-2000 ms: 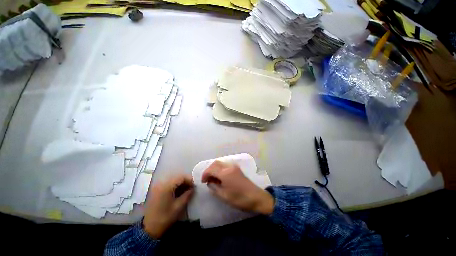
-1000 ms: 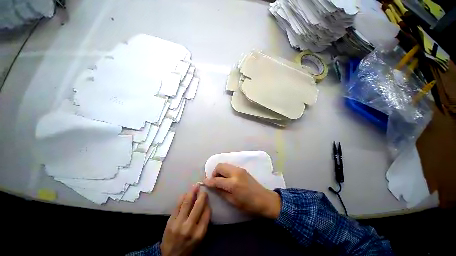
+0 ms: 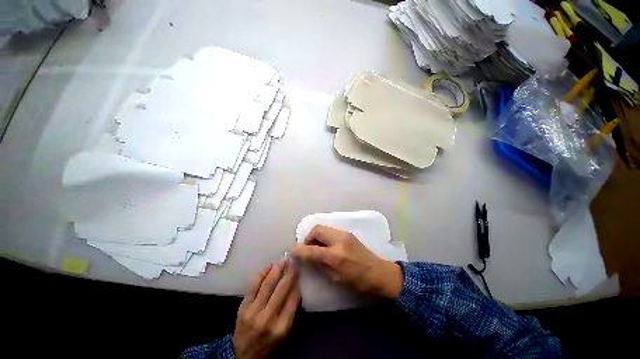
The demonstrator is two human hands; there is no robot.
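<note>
A white cut panel [image 3: 360, 228] with rounded corners lies at the table's near edge, partly under my hands. My left hand [image 3: 268, 306] is at the panel's left edge, its fingertips closed on that edge. My right hand [image 3: 347, 261] lies over the panel, with thumb and fingertips pinched at the same left edge, touching my left fingertips. What exactly is between the fingertips is too small to tell. Black thread snips [image 3: 482, 231] lie on the table to the right, with a dark cord.
A fanned stack of white panels [image 3: 184, 133] lies left. Cream panels [image 3: 403, 123] lie at centre, beside a tape roll [image 3: 449, 93]. A tall white stack [image 3: 449, 35] stands behind. A clear plastic bag [image 3: 554, 126] covers a blue tray [image 3: 521, 160] at right. A loose white panel [image 3: 579, 249] lies near brown sheets.
My left hand has moved from beside the panel to its left edge, meeting my right fingertips. The camera view has shifted, so the table's things sit differently in the picture.
</note>
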